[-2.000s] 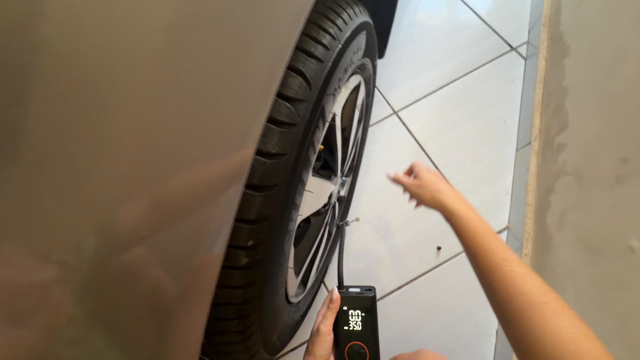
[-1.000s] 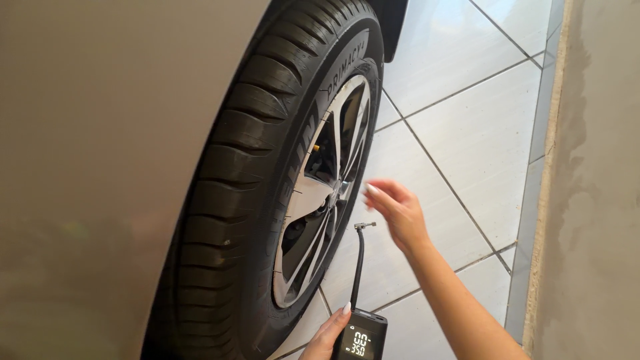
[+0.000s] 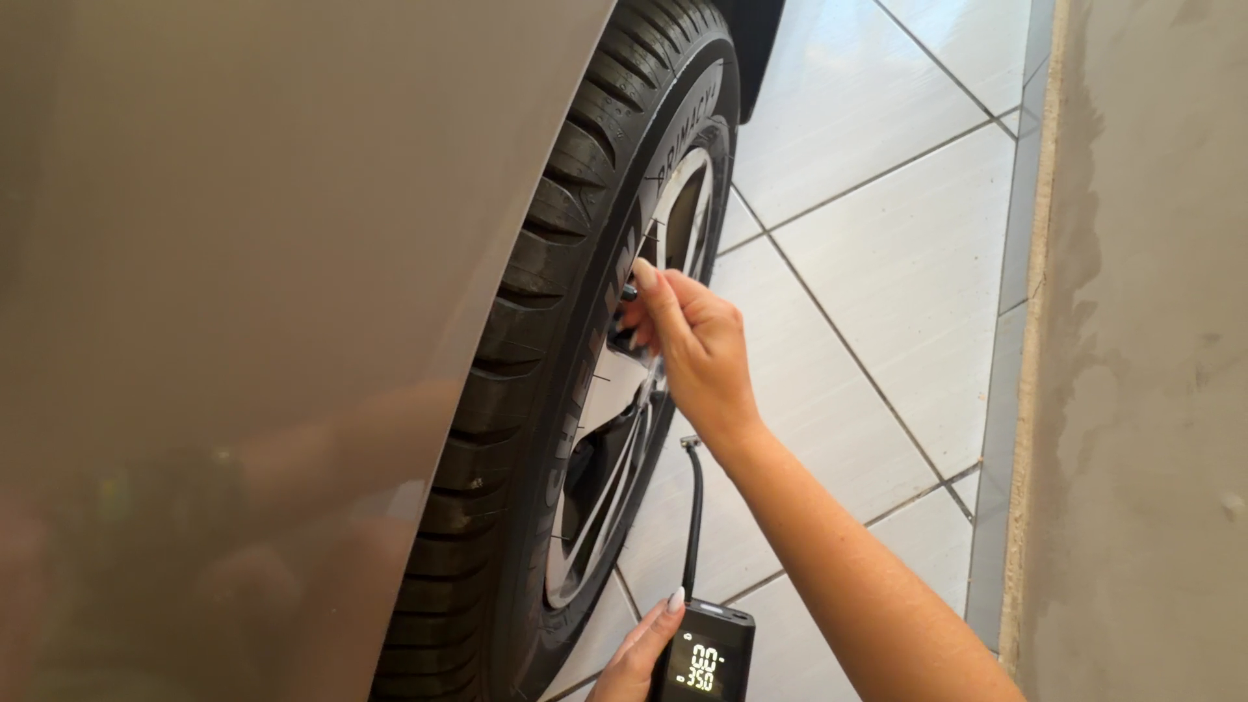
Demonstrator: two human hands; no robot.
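My left hand (image 3: 639, 651) is closed around a black portable tyre inflator (image 3: 710, 655) with a lit display, at the bottom of the view. A thin black hose (image 3: 695, 517) rises from its top to a metal chuck (image 3: 690, 443) that hangs free beside the wheel. My right hand (image 3: 697, 336) reaches to the alloy wheel rim (image 3: 616, 390), thumb and fingers at a small black valve stem or cap (image 3: 629, 292); whether they grip it, I cannot tell. The black car tyre (image 3: 526, 390) stands upright around the rim.
A glossy car body panel (image 3: 244, 244) fills the left side. White floor tiles (image 3: 877, 263) with dark joints lie right of the wheel. Farther right runs a grey tile border (image 3: 1004, 390) beside a rough concrete-like surface (image 3: 1150, 390).
My right hand has moved from the space right of the wheel to the rim, by the valve. My left hand still holds the inflator.
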